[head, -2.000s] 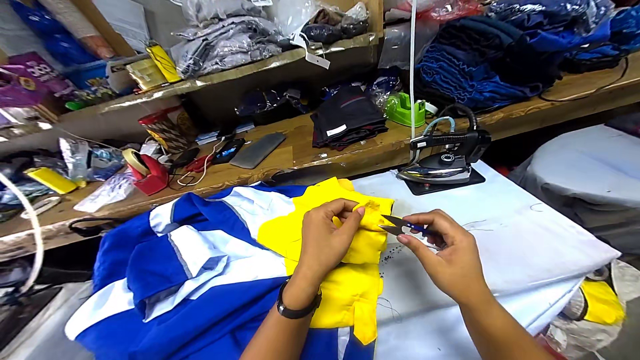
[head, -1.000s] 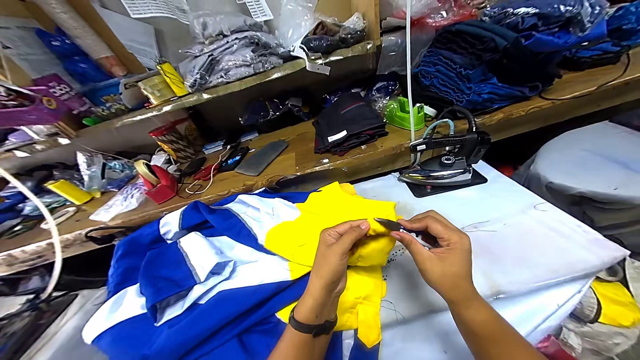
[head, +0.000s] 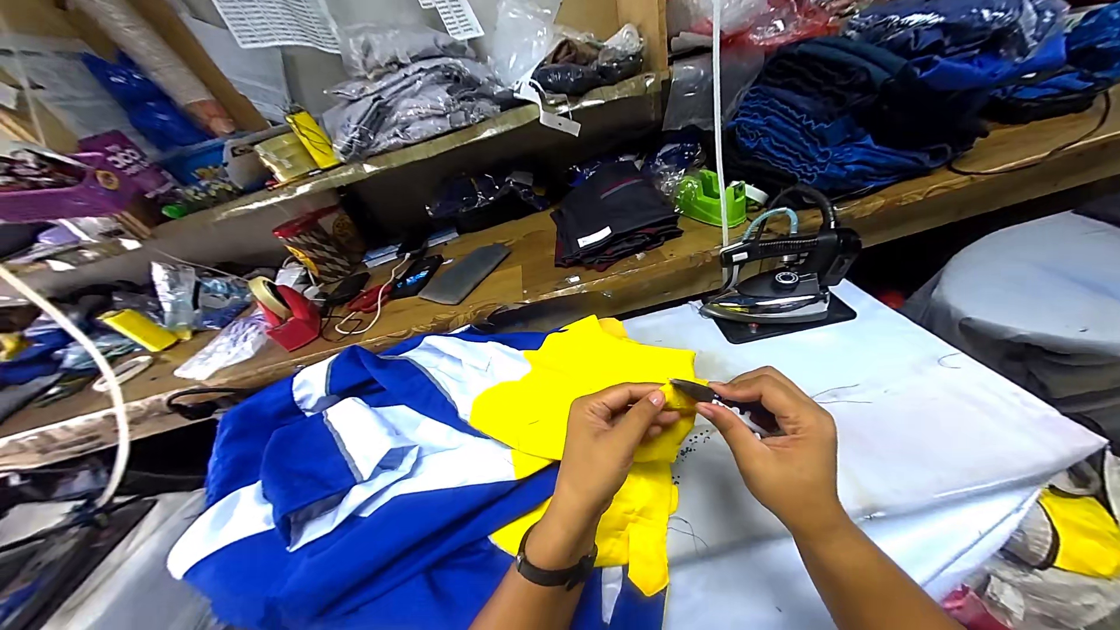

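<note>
A blue, white and yellow garment [head: 367, 490] lies spread over the white cloth-covered table [head: 919, 437]. My left hand [head: 612, 437], with a dark band on its wrist, pinches an edge of the garment's yellow fabric [head: 604, 367]. Small dark thread snips [head: 696, 391] sit in my right hand [head: 774, 437], their blades against the pinched yellow edge. Whether the blades are parted is hard to tell. Loose threads and small dark specks show on the table cloth near my hands.
A steam iron [head: 779, 293] rests on a black pad at the table's back edge. Behind, a wooden shelf [head: 525, 262] holds folded dark clothes [head: 612, 214], a green tape dispenser [head: 710, 199], a red tape dispenser [head: 287, 315] and phones. Covered stools or bundles [head: 1032, 280] stand at right.
The snips' blades stood apart two seconds ago and now look closer together. Both hands stay at the yellow fabric, its held edge having shifted slightly.
</note>
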